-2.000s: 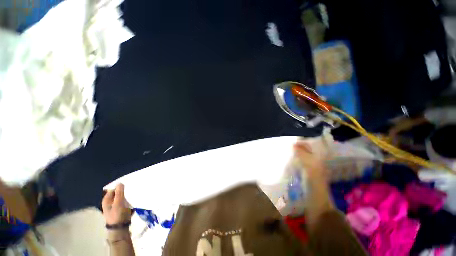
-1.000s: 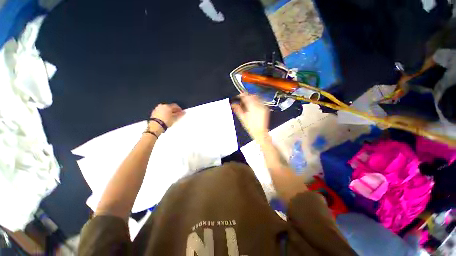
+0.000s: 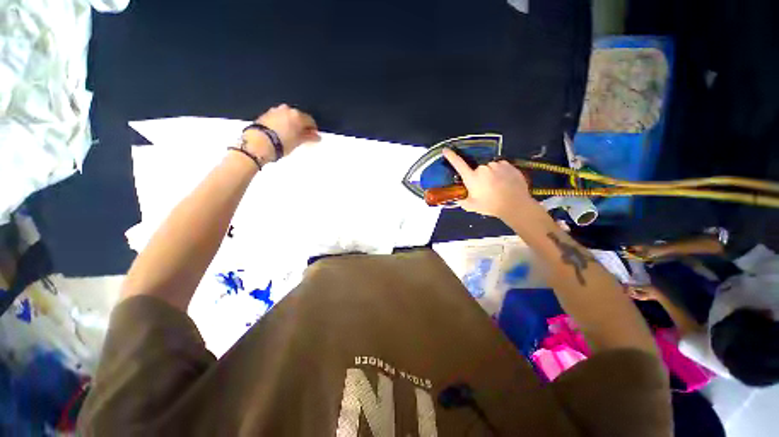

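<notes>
A white cut fabric panel [image 3: 350, 188] lies on the black-covered table along its near edge. My left hand [image 3: 286, 132] rests at the panel's far edge, fingers bent; whether it grips the edge cannot be told. My right hand [image 3: 495, 183] holds the steam iron [image 3: 448, 175] by its orange-brown handle, with the index finger stretched over the top. The iron stands over the panel's right end, its pointed tip towards the lower left. Its soleplate's contact with the fabric is hidden.
A white fabric pile [image 3: 38, 94] is at the upper left. A blue iron rest [image 3: 628, 94] is at the right. The yellow hose [image 3: 683, 186] runs off right. A white roll [image 3: 582, 211] lies below it. Another person [image 3: 743, 324] is at the lower right, near pink fabric [image 3: 564, 346].
My right hand has taken hold of the iron's handle. The panel, earlier held up at both ends, now lies on the table with my left hand at its far edge. The view has shifted.
</notes>
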